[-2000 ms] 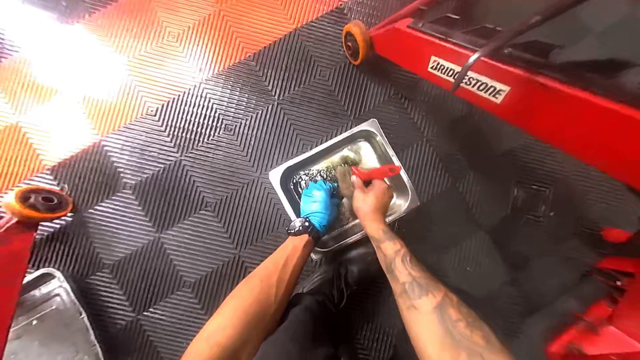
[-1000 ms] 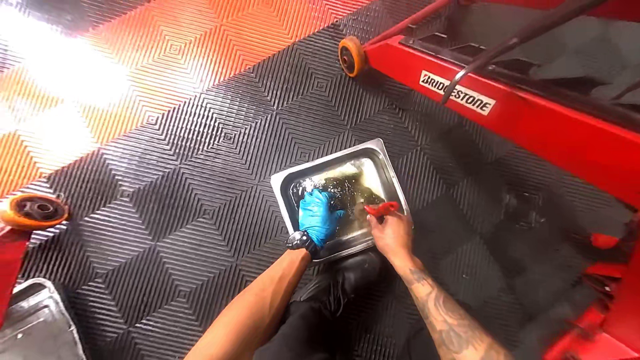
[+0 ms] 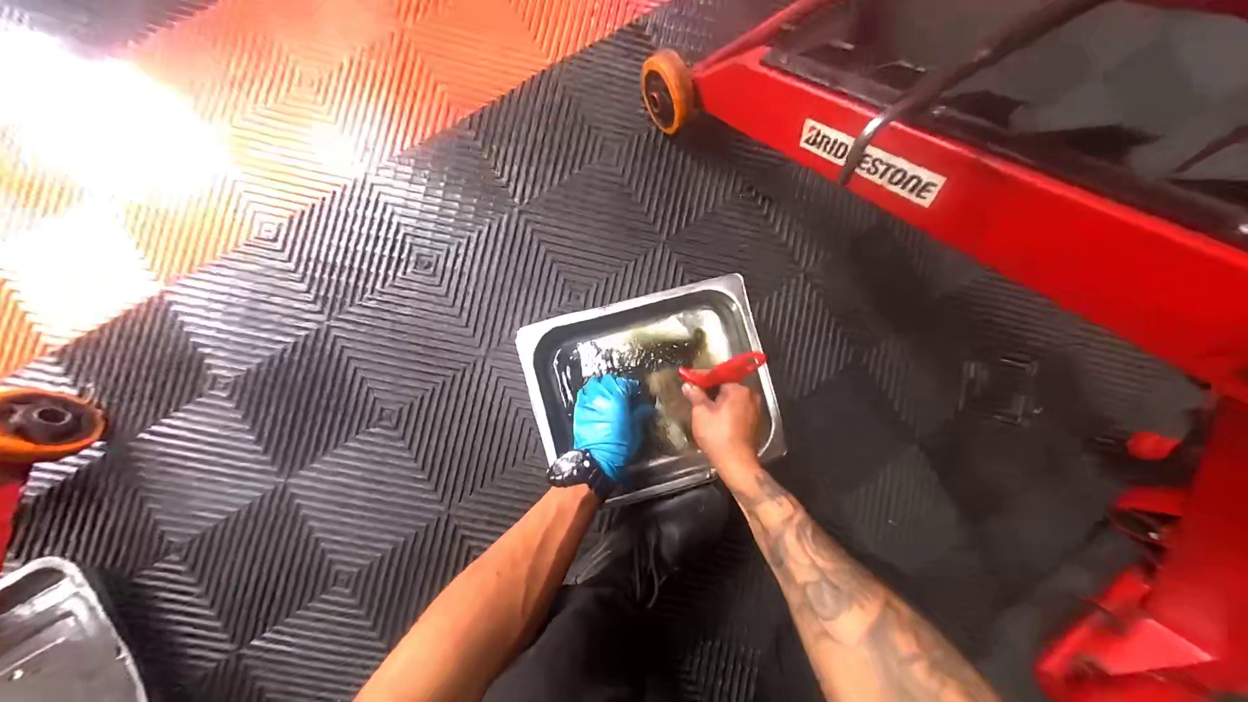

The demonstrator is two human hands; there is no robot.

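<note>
A rectangular metal pan (image 3: 534, 356) with dark liquid in it stands on the floor between my arms. My left hand (image 3: 606, 425), in a blue glove, reaches into the pan's left part; its fingers are bent, and whether they grip anything is hidden. My bare right hand (image 3: 726, 424) holds a brush by its red handle (image 3: 726, 371) over the pan's right side. The brush's pale bristles (image 3: 671, 395) point left and down into the pan, close to the gloved hand. A dark part lying in the liquid is too unclear to name.
A red steel frame (image 3: 1033, 234) on an orange-rimmed caster (image 3: 668, 93) runs along the upper right. Another orange wheel (image 3: 47, 423) is at the left edge, above a metal tray (image 3: 63, 639). Red machinery (image 3: 1141, 624) stands at lower right. A black shoe (image 3: 682, 526) touches the pan's near side.
The brush in my right hand has moved within the pan, its handle lifting from a lower position one second ago. My gloved left hand has stayed in the pan's left part.
</note>
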